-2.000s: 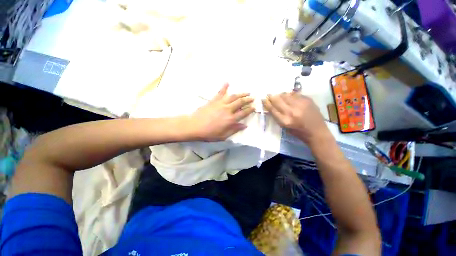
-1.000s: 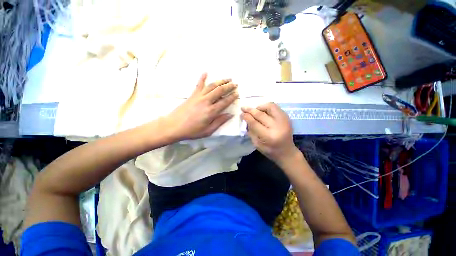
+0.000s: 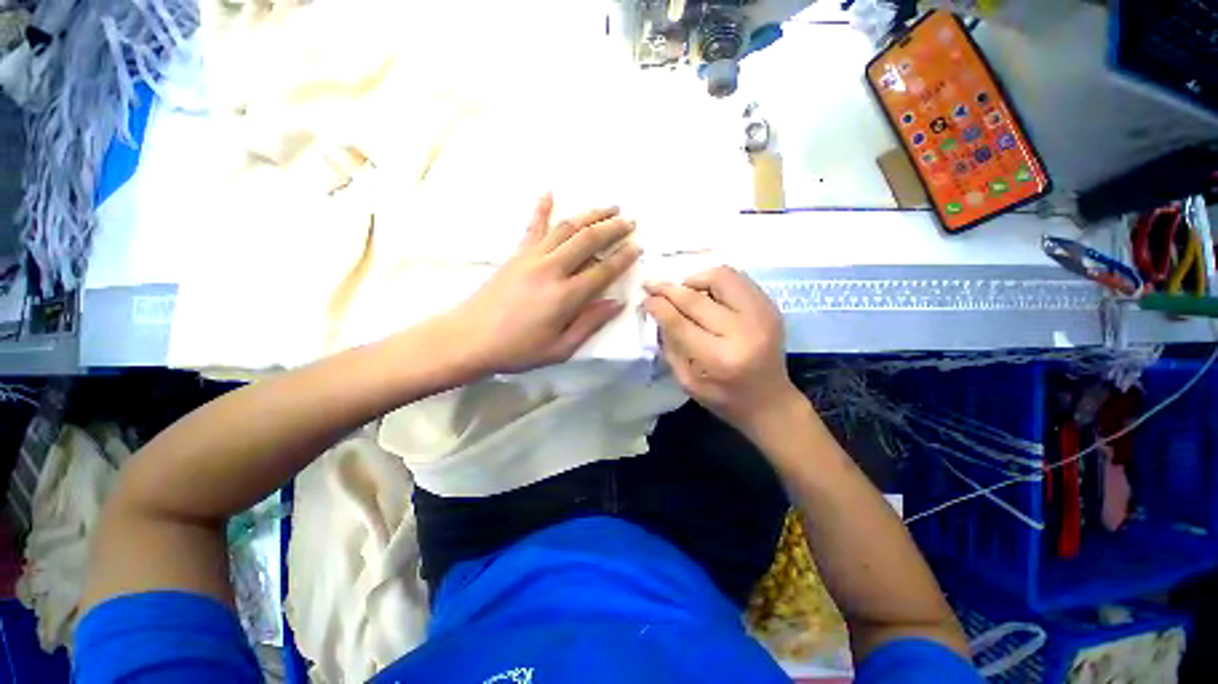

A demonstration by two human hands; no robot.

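Note:
A large cream garment piece [image 3: 441, 174], glaring white on top, covers the table and hangs over its front edge to the lap. My left hand [image 3: 554, 294] lies flat on the cloth, fingers spread, pressing it down. My right hand [image 3: 721, 334] is just right of it, with fingertips pinched on a narrow white tape [image 3: 651, 334] at the cloth's right edge. The tape is mostly hidden by the fingers and washed out by glare. The presser foot area [image 3: 721, 60] is at the top, beyond the hands.
A smartphone [image 3: 959, 123] with an orange screen lies at upper right beside tan cards [image 3: 768, 182]. A ruler strip [image 3: 922, 297] runs along the table edge. Snips [image 3: 1089, 263] and a green handle [image 3: 1182, 306] lie right. Tape strips [image 3: 80, 134] hang left. A blue crate [image 3: 1002, 535] stands below right.
The view has turned and moved down from the machine head. My right hand has closed its fingertips at the cloth edge, close to my left hand, which stays flat. The cloth has barely changed.

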